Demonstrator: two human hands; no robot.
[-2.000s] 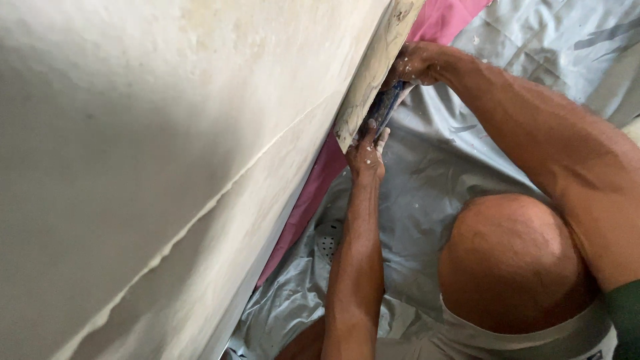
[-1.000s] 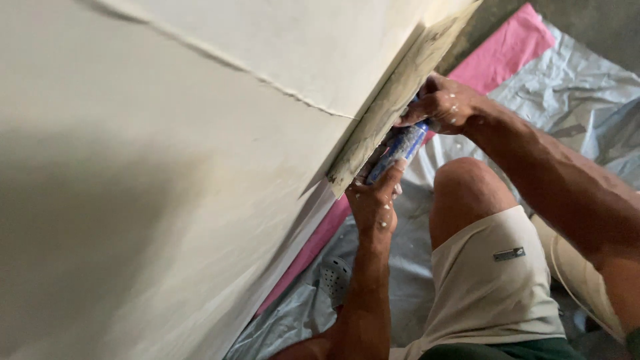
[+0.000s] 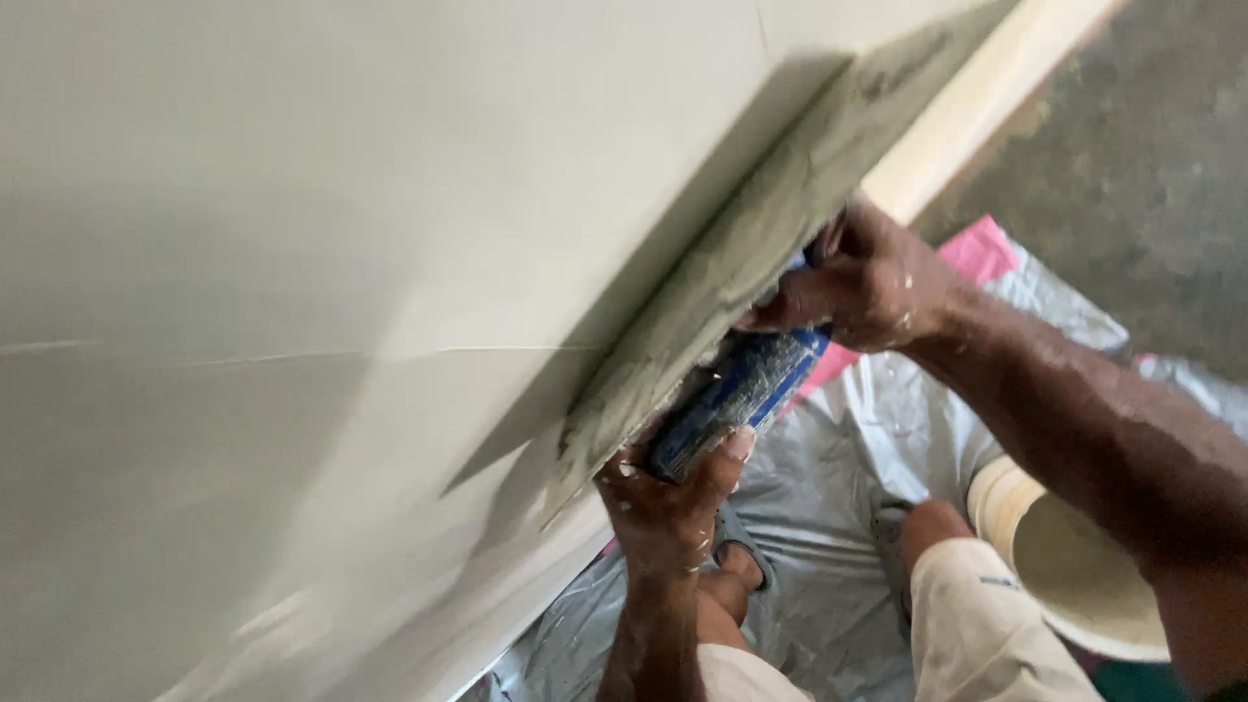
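Note:
My left hand (image 3: 673, 497) grips the lower end of the blue handle (image 3: 741, 390) of a wide plastering blade (image 3: 741, 253). At the handle's upper end, my right hand (image 3: 868, 278) is closed around it. Both hands are spotted with pale compound. The long blade is smeared with greyish filler and stands tilted at the off-white wall (image 3: 292, 244), throwing a dark shadow on it. Whether its far edge touches the wall all along cannot be told. A thin raised line of compound runs across the wall left of the blade.
A whitish bucket (image 3: 994, 497) stands at the right, beside my leg. Silvery sheeting (image 3: 829, 497) with pink cloth (image 3: 980, 252) covers part of the floor. Bare concrete floor (image 3: 1150, 195) shows at the upper right. My feet in grey clogs (image 3: 746, 546) rest on the sheeting.
From a low crouch, with a bent knee near the arms, the body has risen. Both hands have moved up the wall with the blade. The view has shifted, and the bucket now shows.

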